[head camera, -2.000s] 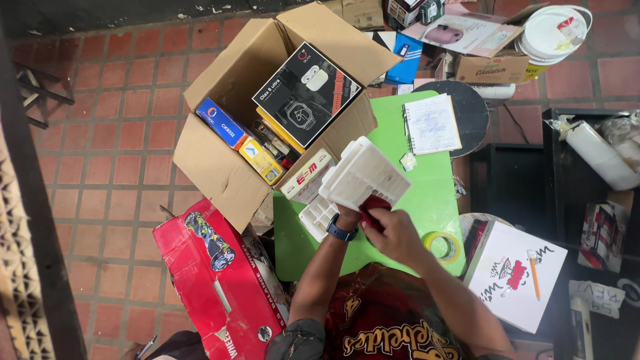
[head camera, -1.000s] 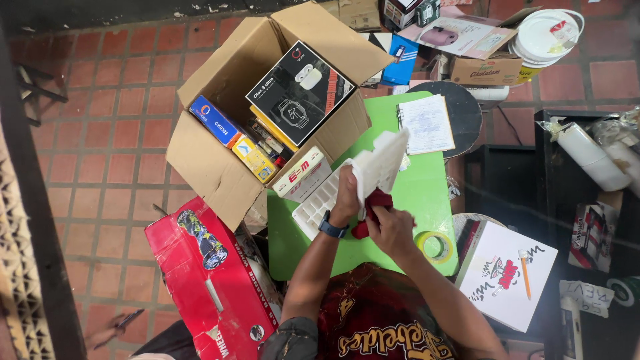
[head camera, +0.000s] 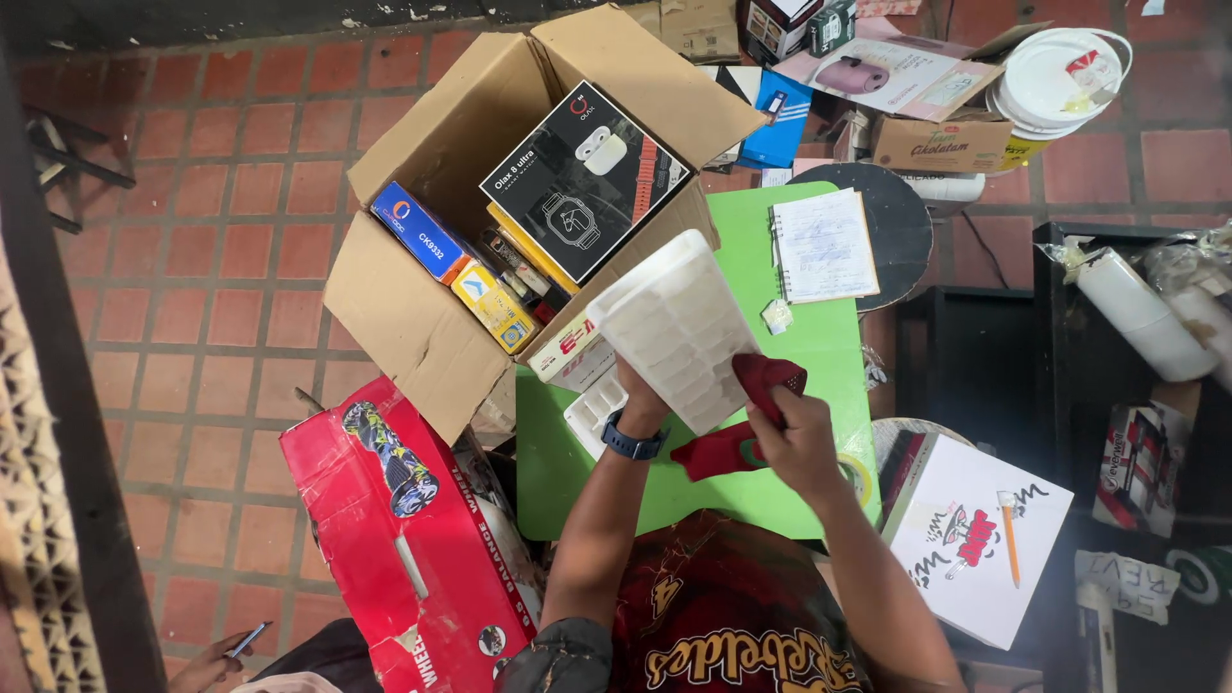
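Note:
A white plastic compartment tray (head camera: 683, 337), like an ice cube tray, is tilted up over the green tabletop (head camera: 818, 356). My left hand (head camera: 640, 395), with a dark blue watch at the wrist, grips it from behind, so its fingers are mostly hidden. In my right hand (head camera: 794, 438) is a dark red cloth (head camera: 712, 452), one fold of it at the tray's lower right edge. Another white compartment tray (head camera: 592, 414) lies on the table, partly behind my left wrist. A white box with red print (head camera: 568, 356) stands between that tray and the open cardboard box (head camera: 414, 327).
The cardboard box holds a black smartwatch box (head camera: 585, 183) and smaller boxes. A spiral notebook (head camera: 826, 245) and tape roll (head camera: 855, 478) are on the table. A red box (head camera: 404, 539) stands left, a white box (head camera: 977, 539) right. Another person's hand (head camera: 217, 664) holds a phone, lower left.
The tray in my left hand has turned so its compartment side shows more fully. The red cloth has spread out below my right hand. Another person's hand with a phone shows at lower left.

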